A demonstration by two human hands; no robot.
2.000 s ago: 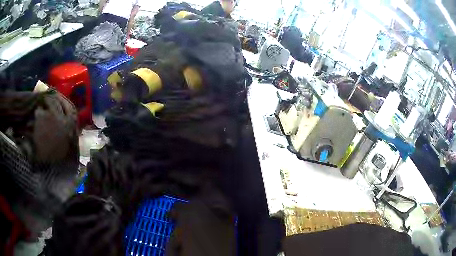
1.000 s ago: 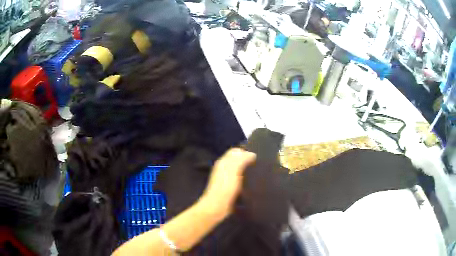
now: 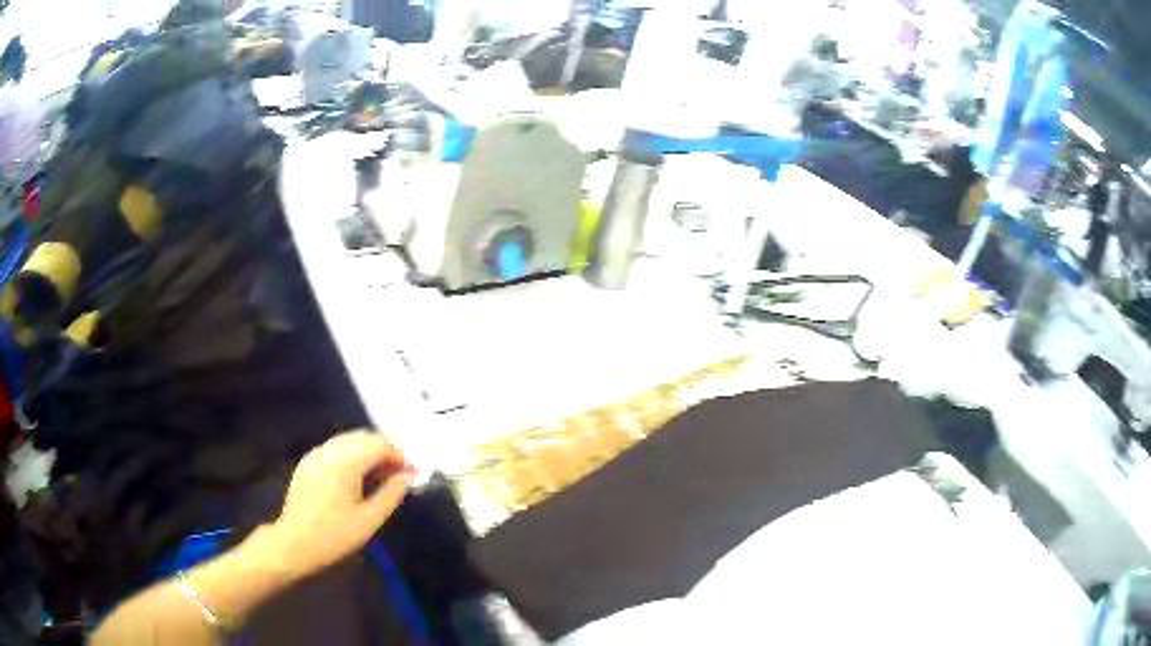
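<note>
My left hand, bare with a thin bracelet at the wrist, reaches in from the lower left. Its fingers are curled together at the table's near-left edge, beside dark cloth; blur hides whether they grip any of it. A wide dark curved panel lies over the brown edging of the white table. My right hand is out of the picture.
A sewing machine head's end with a blue-centred knob stands behind. A metal cylinder and a black wire frame are to its right. Dark cloth with yellow bands is heaped at left.
The view has swung right, so the machine and table sit further left. A second ago my left hand held a dark piece up in front of the panel; that raised piece no longer shows there.
</note>
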